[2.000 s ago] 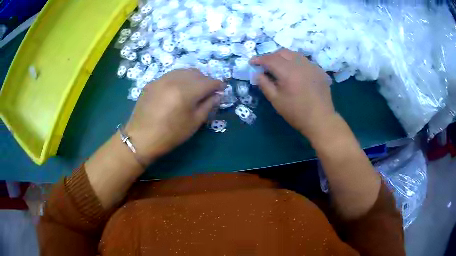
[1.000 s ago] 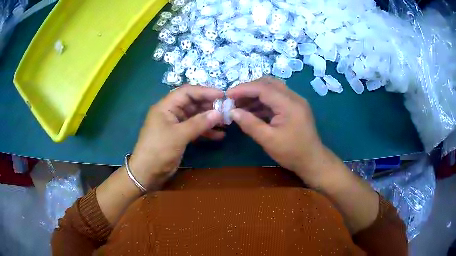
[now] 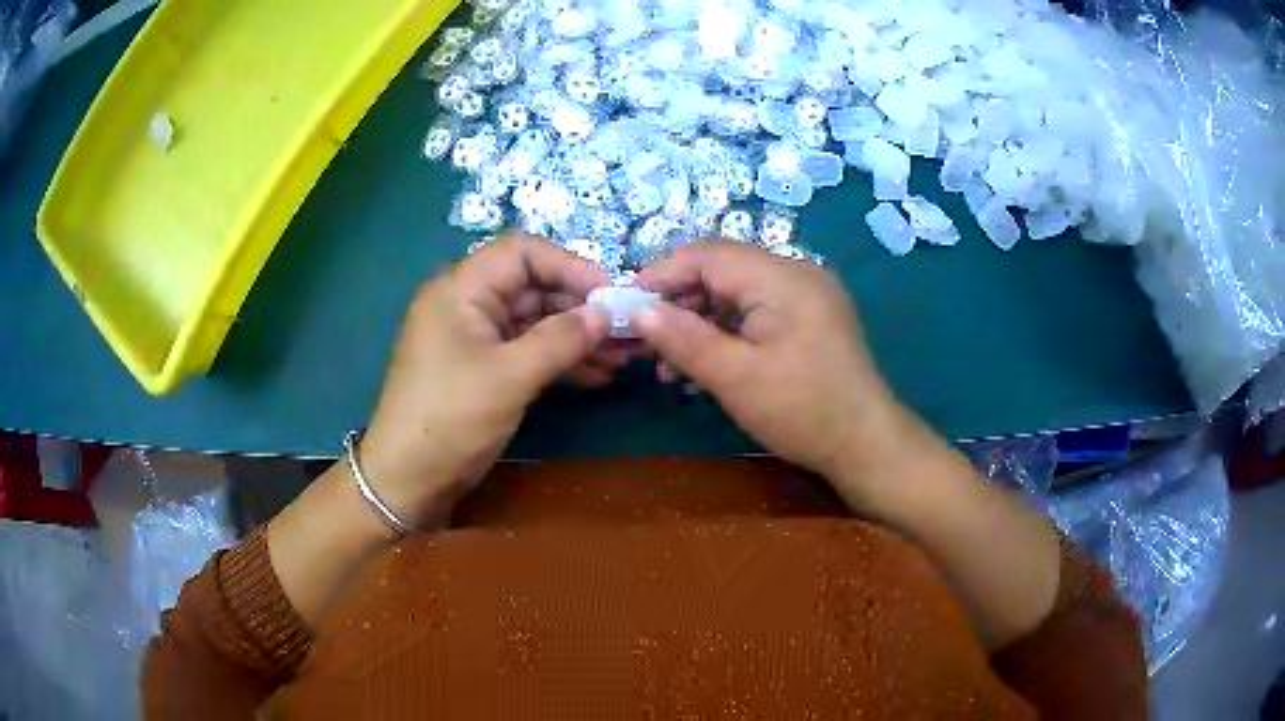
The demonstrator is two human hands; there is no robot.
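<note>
A small white piece [image 3: 623, 306] is held between the fingertips of both hands, just above the near part of the pile. My left hand [image 3: 493, 352] grips its left side and my right hand [image 3: 768, 345] grips its right side, thumbs on the near side. The base pieces [image 3: 606, 127] with dark dots lie in a loose pile beyond my hands. The frosted covers [image 3: 902, 141] lie to the right of them. Whether the held piece is one part or two joined parts I cannot tell.
A yellow tray [image 3: 212, 169] at left holds a single small white piece [image 3: 162, 131]. A large clear plastic bag [image 3: 1198, 254] of white covers is at right. All lie on a green bench top [image 3: 1015, 338]. Clear bags [image 3: 1156, 535] hang or lie below the bench's front edge.
Two seconds ago my hands were apart at the pile. They came together with a base piece and a cover held on edge, and the held white piece now lies flatter between my fingertips.
</note>
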